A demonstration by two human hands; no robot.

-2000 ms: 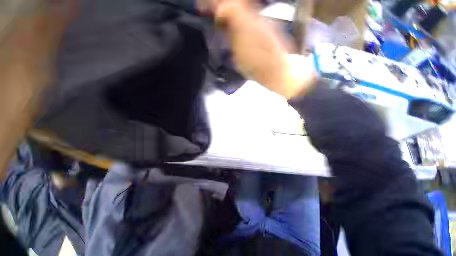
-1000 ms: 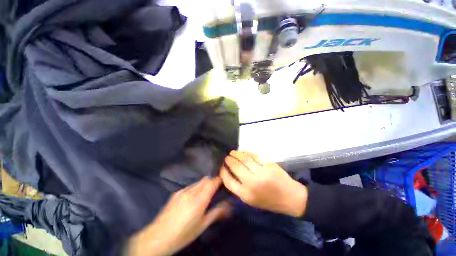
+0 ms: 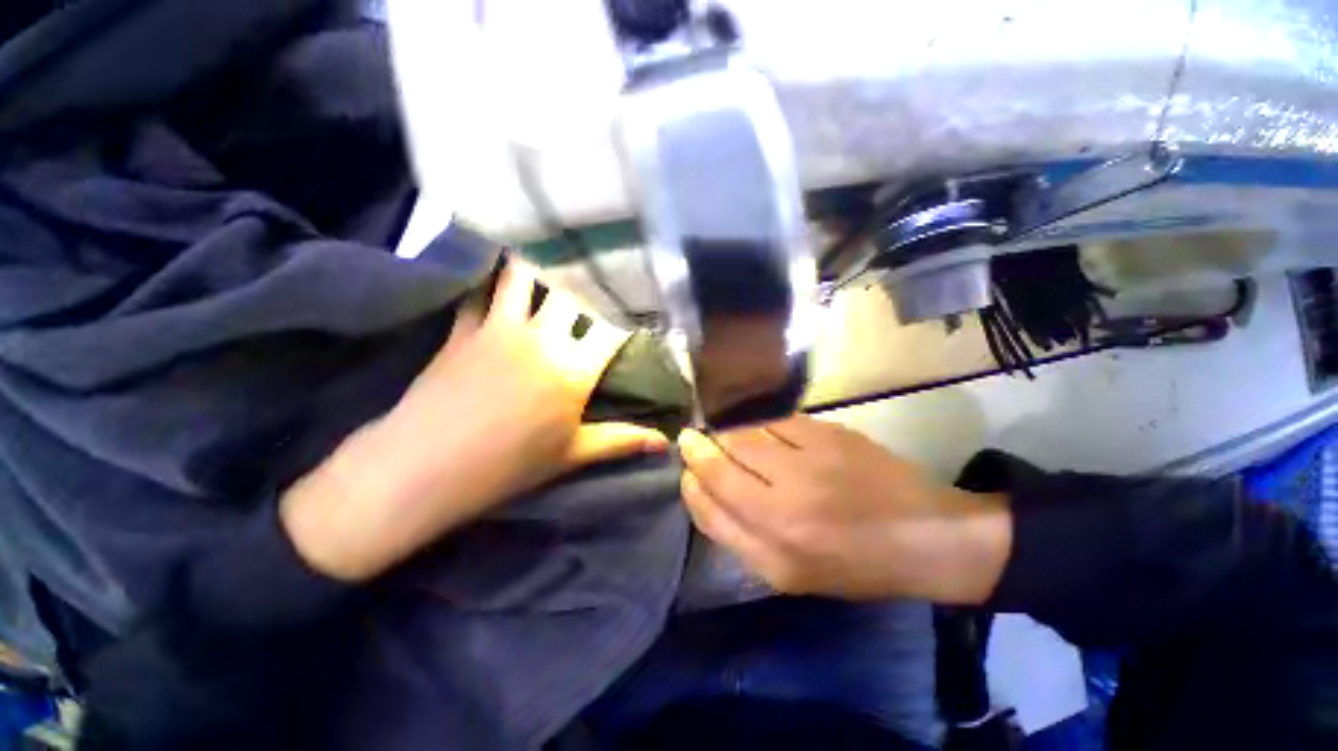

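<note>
The dark grey garment spreads over the left of the table and hangs over the lap. My left hand lies on it with fingers spread, pressing the cloth beside the lit needle area. My right hand pinches the garment's edge just in front of the machine head. The shiny curved metal guard hides the needle and presser foot. The white sewing machine fills the top.
A bunch of black strips lies under the machine arm. A dark tool, perhaps snips, lies right of it. The round tension dial is on the head. Part of a blue basket shows at the right edge.
Both hands have moved up to the machine head with the garment's edge. The left hand now lies spread on the cloth. The view is closer to the head.
</note>
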